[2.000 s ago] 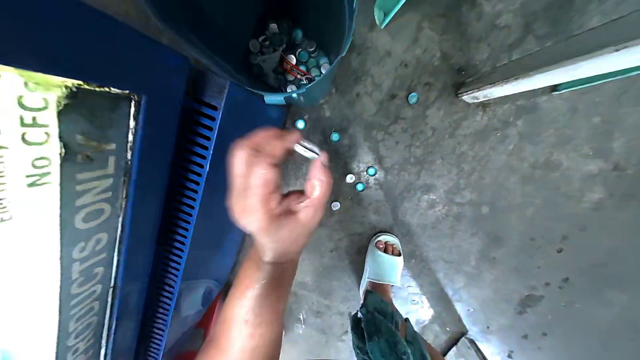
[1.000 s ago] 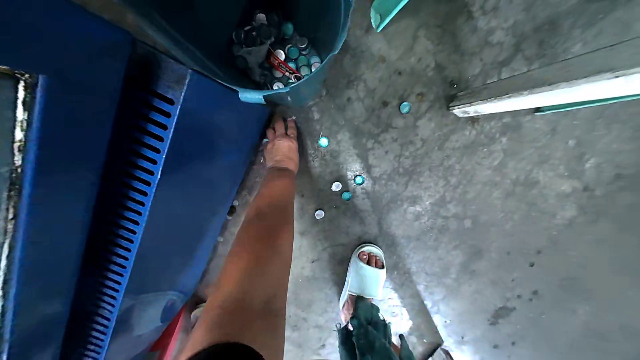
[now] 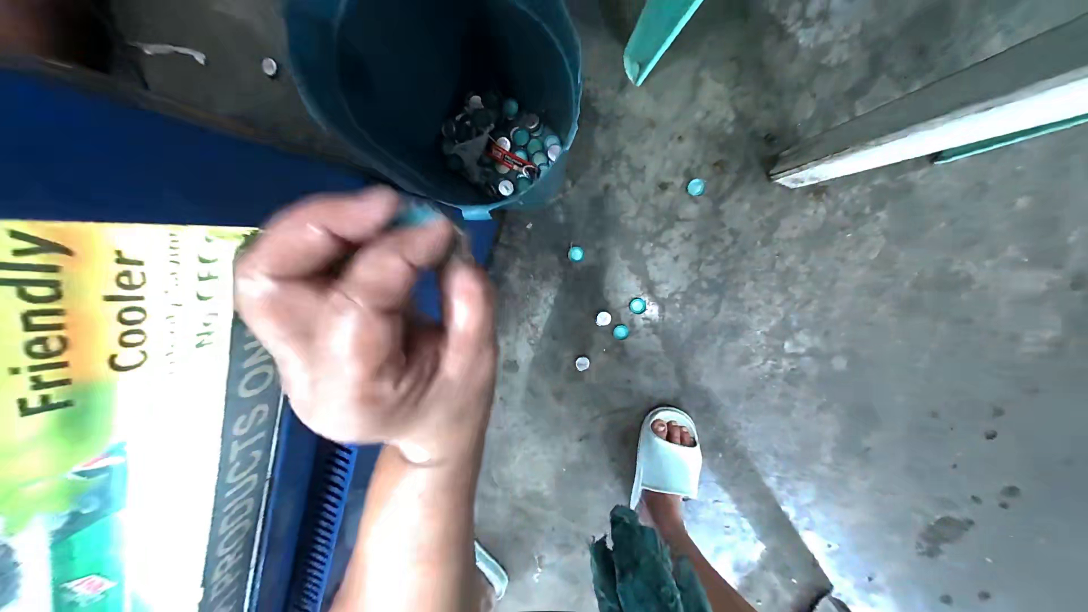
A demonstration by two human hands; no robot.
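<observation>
My left hand [image 3: 365, 323] is raised in front of the blue cooler, its fingers bent and pinching a small teal bottle cap [image 3: 416, 214], blurred and partly hidden by the fingertips. Just beyond the fingers stands a dark teal plastic bucket [image 3: 571, 110], with many white, teal and dark caps [image 3: 520, 136] and a red-marked wrapper [image 3: 510, 159] inside. On the concrete floor to the right lie several loose caps, among them a teal one [image 3: 637, 306], a white one [image 3: 582, 364] and another teal one [image 3: 696, 187]. My right hand is out of view.
A blue cooler with a printed panel [image 3: 153, 425] and slotted vent [image 3: 323, 527] fills the left side. A white-edged board [image 3: 918, 144] juts in from the right, near a green piece [image 3: 659, 38]. My sandalled foot [image 3: 670, 459] and dark green cloth [image 3: 642, 565] are below.
My left hand was down at the floor beside the bucket one second ago; now it is raised with a teal cap between its fingers. The view has shifted, showing the cooler's printed panel again.
</observation>
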